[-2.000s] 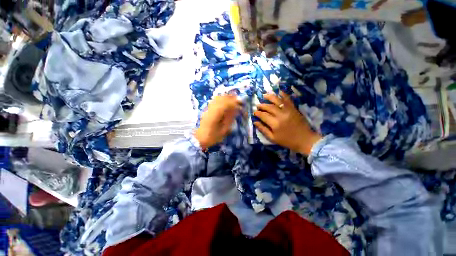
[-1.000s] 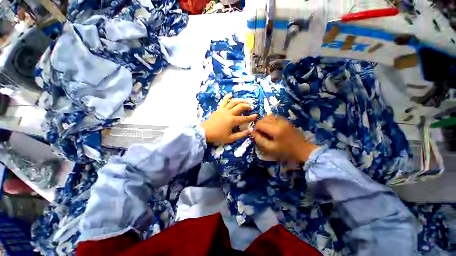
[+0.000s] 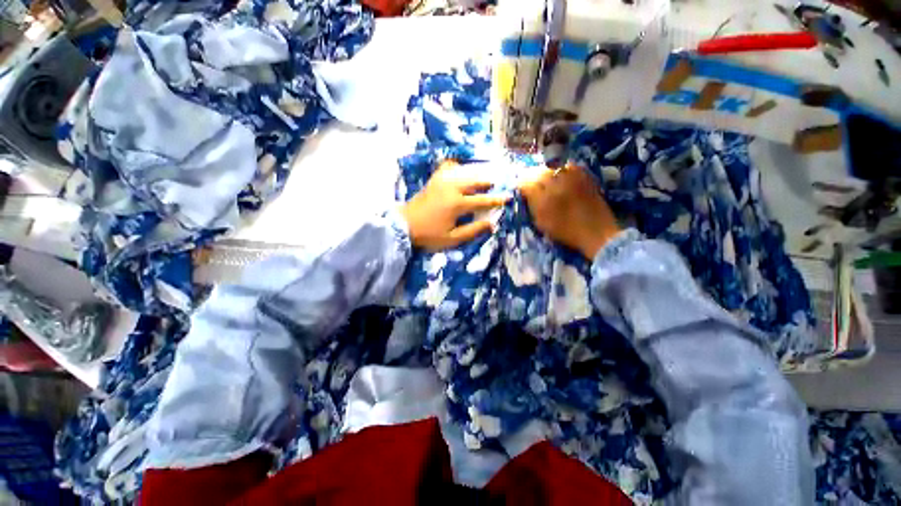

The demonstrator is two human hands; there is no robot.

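The blue floral garment piece (image 3: 524,272) lies bunched under the needle area, on both sides of it, and down over the lap. My left hand (image 3: 450,206) rests on the cloth just left of the presser foot, fingers pointing right. My right hand (image 3: 568,206) pinches the cloth close in front of the presser foot and needle area (image 3: 529,148), which is washed out by a bright light. The white sewing machine (image 3: 632,84) stands above and right of my hands. The exact edge between the fingertips is hidden by glare.
A heap of floral and plain pale blue cloth (image 3: 173,128) lies on the left of the white table (image 3: 341,178). A red-handled tool (image 3: 756,42) lies on the machine. A tray (image 3: 104,341) with plastic-wrapped items is at lower left. Thread or tape strands (image 3: 845,316) hang at the right.
Both hands have moved up, close to the needle. My right hand has gone from pinching beside my left fingertips to gripping cloth at the presser foot. The view shows more of the machine than two seconds ago.
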